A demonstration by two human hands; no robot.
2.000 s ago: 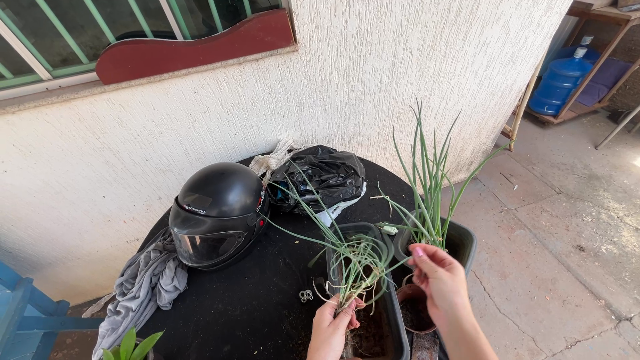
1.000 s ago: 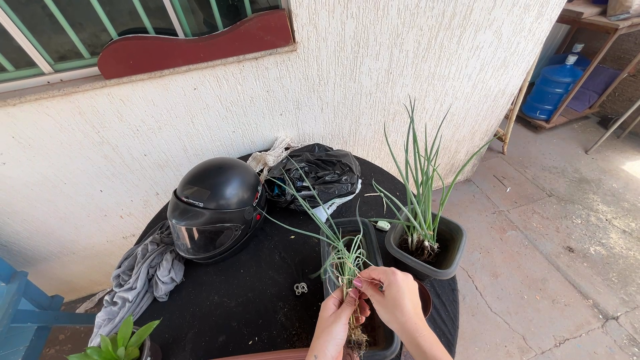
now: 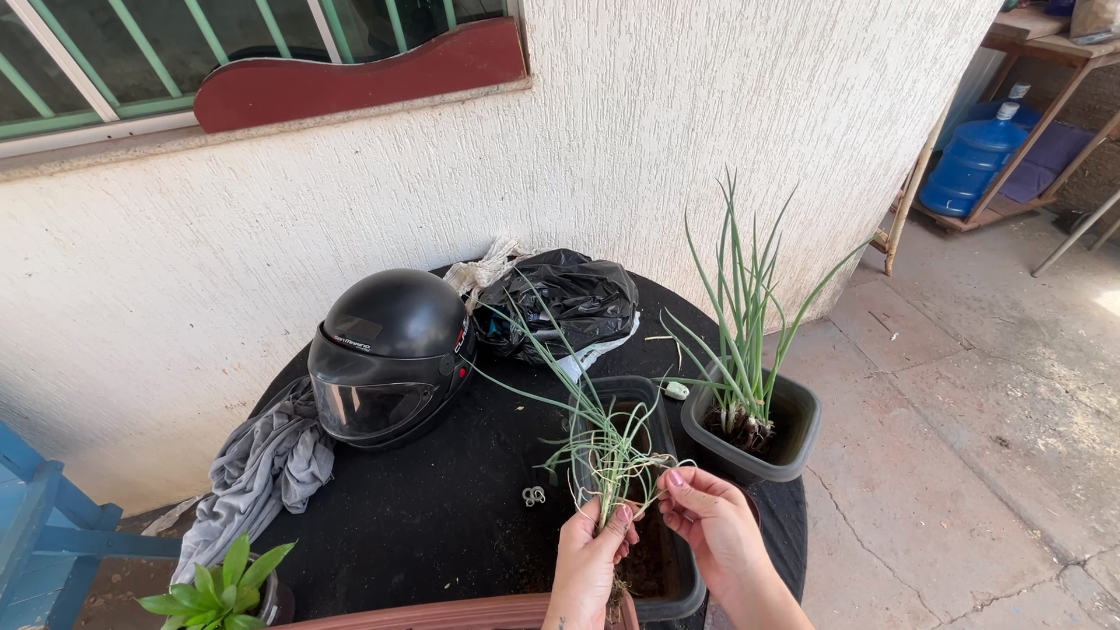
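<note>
A bunch of thin green onion plants (image 3: pixel 617 459), with some yellowed leaves and roots hanging below, is held near its base in my left hand (image 3: pixel 591 560). My right hand (image 3: pixel 713 521) is just right of the bunch, its thumb and fingertips pinching a thin leaf at its side. Under both hands lies a long dark plastic planter (image 3: pixel 687 582) with soil in it, partly hidden. To the right, a dark grey square pot (image 3: pixel 757 464) holds upright green onions (image 3: pixel 744 332) with white bases in soil.
On the black-covered round table (image 3: pixel 420 516) are a black helmet (image 3: pixel 394 350), black plastic bag (image 3: pixel 569 302), grey cloth (image 3: pixel 262 472), small metal rings (image 3: pixel 533 496), a leafy potted plant (image 3: pixel 219 591) and a terracotta-coloured planter (image 3: pixel 437 614) at the front edge. A textured wall stands behind.
My right hand was by the upright onions at first, then came against my left hand at the held bunch. Now it is slightly apart, to the right, pinching a leaf.
</note>
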